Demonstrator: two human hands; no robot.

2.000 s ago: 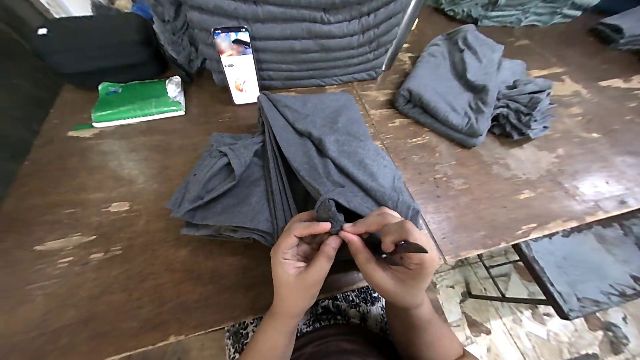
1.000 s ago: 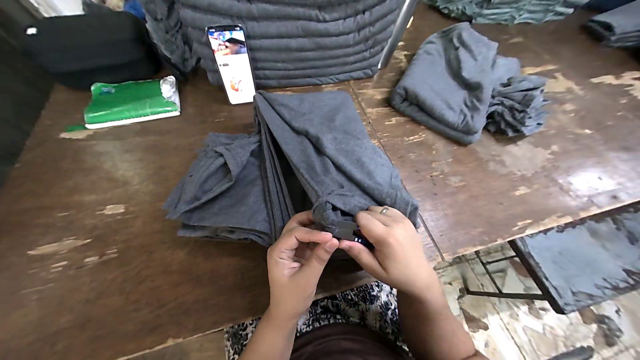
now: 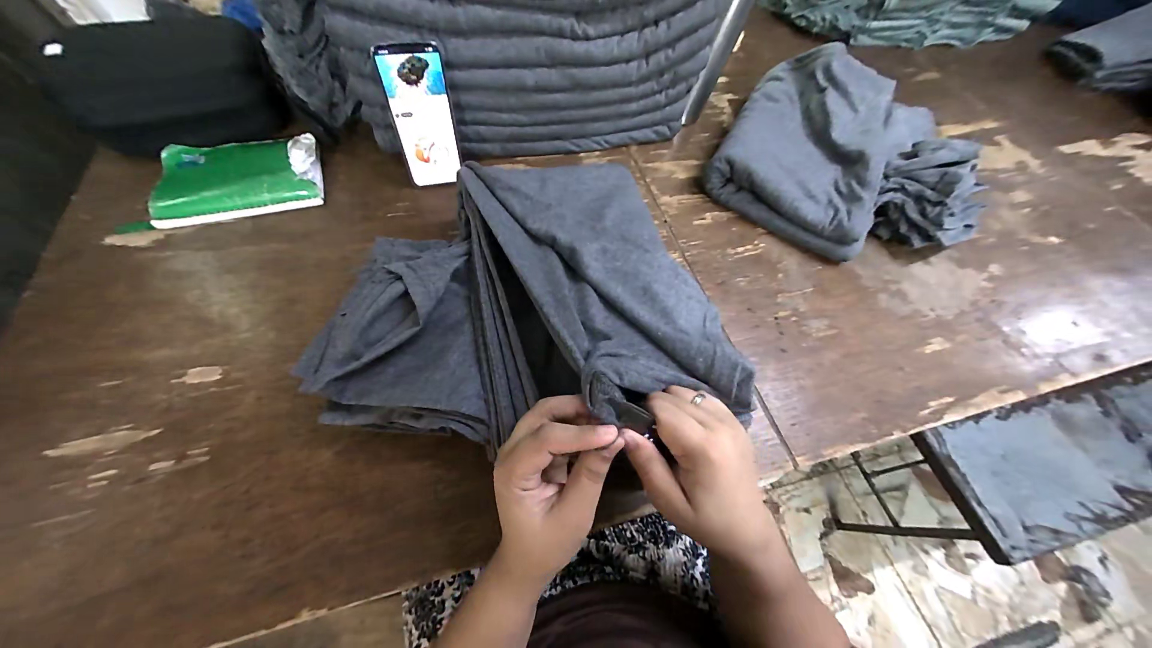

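Observation:
A folded stack of dark grey knit fabric (image 3: pixel 585 243) lies at the table's front edge, spread into two parts, with the right part overlapping the left. At its near corner my left hand (image 3: pixel 551 477) pinches the fabric edge between thumb and fingers. My right hand (image 3: pixel 697 459), with a ring on one finger, meets it thumb to thumb and holds a small dark tool (image 3: pixel 637 417), perhaps thread snips, against the same corner. The tool is mostly hidden by my fingers and the cloth, so its exact kind cannot be told.
A lit smartphone (image 3: pixel 418 117) leans on a stacked grey fabric bundle (image 3: pixel 540 72) at the back. A green packet (image 3: pixel 236 180) and a black bag (image 3: pixel 166 85) are at the left. Folded grey garments (image 3: pixel 801 153) lie at the right, above a worn stool (image 3: pixel 1044 468).
The dark tool stuck out to the right of my right hand two seconds ago; now it lies between my hands at the fabric corner. My right hand has turned and its fingers have moved onto the cloth.

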